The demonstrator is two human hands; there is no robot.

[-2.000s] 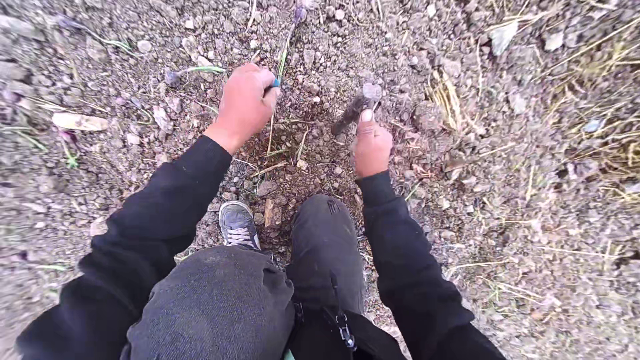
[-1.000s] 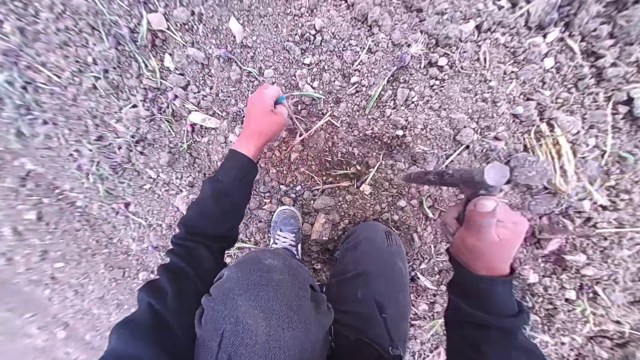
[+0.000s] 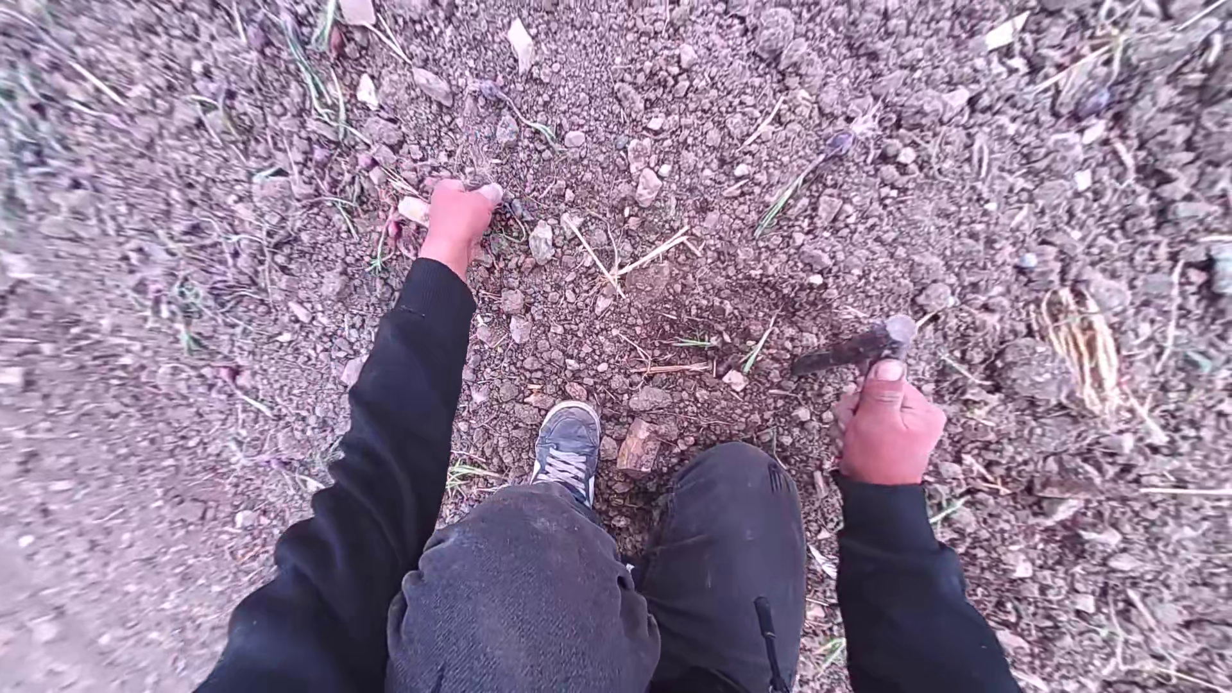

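Note:
My left hand (image 3: 460, 219) reaches down to the soil at the upper left, beside a pale stone (image 3: 414, 210) and small reddish onion bulbs (image 3: 393, 229). Its thumb is bent over the fingers, and whatever lies under them is hidden. On the right, my right hand (image 3: 890, 423) is closed around a digging tool (image 3: 857, 348) with a dark, narrow metal head that points left. The fist covers its handle. Above and between the hands, a purple onion bulb (image 3: 840, 144) with a green stem lies on the ground.
Cloddy soil with stones surrounds my shoe (image 3: 568, 448) and bent knees. A brownish block-like piece (image 3: 638, 448) sits beside the shoe. Dry straw (image 3: 654, 252) lies ahead, a bundle of dry fibres (image 3: 1083, 351) at the right, more onion plants (image 3: 313, 77) at the upper left.
My left hand has moved left, away from the purple onion whose stem ran beside it two seconds ago. My right hand moved outward with the tool and still holds it. The view has shifted.

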